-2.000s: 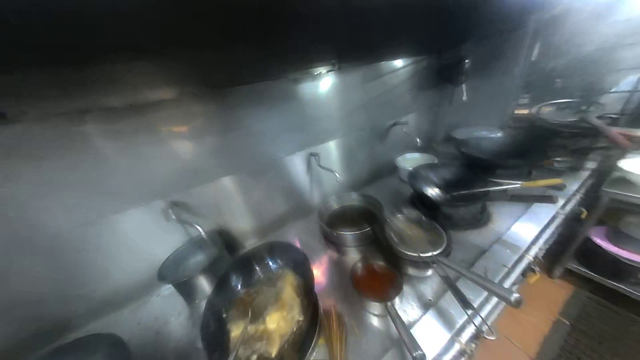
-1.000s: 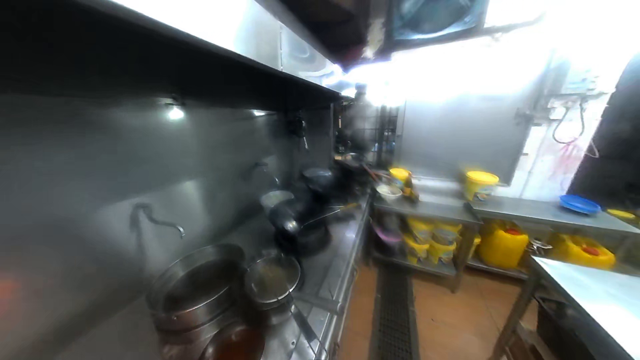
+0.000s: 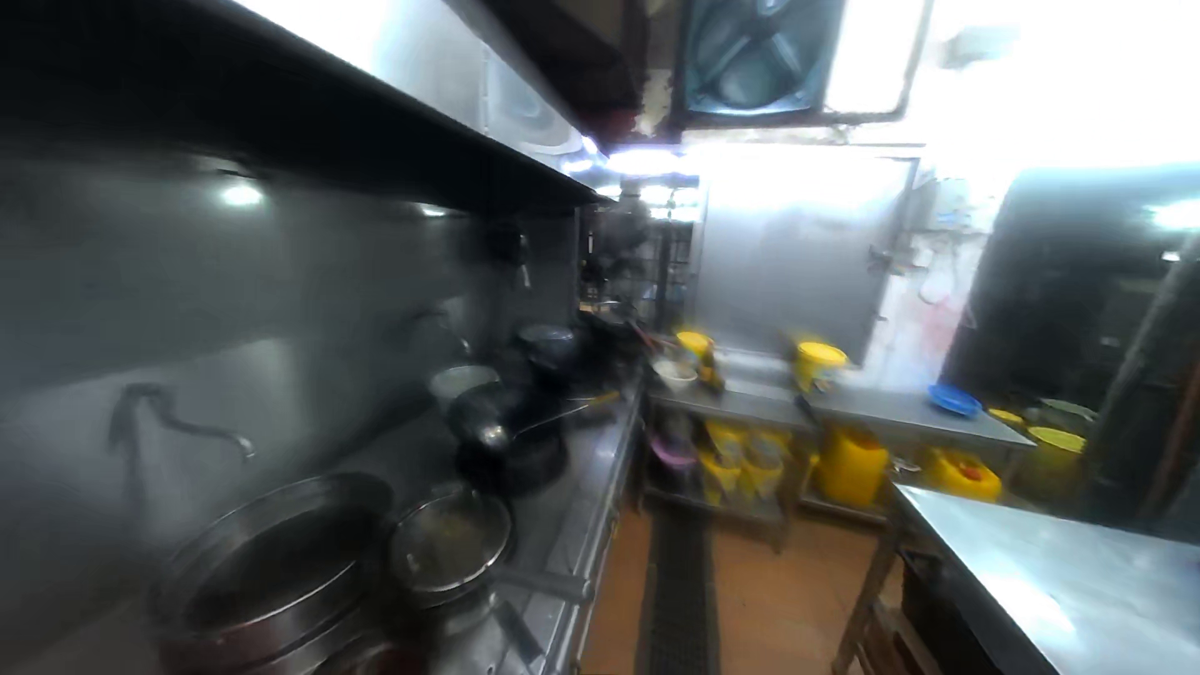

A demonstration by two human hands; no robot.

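Note:
Neither my left hand nor my right hand is in view. At the lower left, a large round metal pot (image 3: 281, 562) with dark contents stands on the steel cooking range. Just right of it sits a round pan or strainer (image 3: 452, 544) with a handle toward the range's front edge. Farther back, a dark wok (image 3: 506, 422) holds a ladle with a yellow handle end (image 3: 605, 399). A pale bowl-like vessel (image 3: 464, 382) is behind the wok. A curved faucet (image 3: 192, 427) comes out of the steel back wall. The picture is blurred.
A steel table (image 3: 1059, 562) stands at the lower right. Along the far wall runs a steel counter (image 3: 872, 403) with yellow tubs (image 3: 821, 356) and a blue basin (image 3: 954, 399). Yellow jerrycans (image 3: 851, 469) are below. A dark floor grate (image 3: 682, 591) lies in the tiled aisle.
The view has swung right and up from the range toward the far wall. The wok with yellowish food, seen two seconds ago, is out of view.

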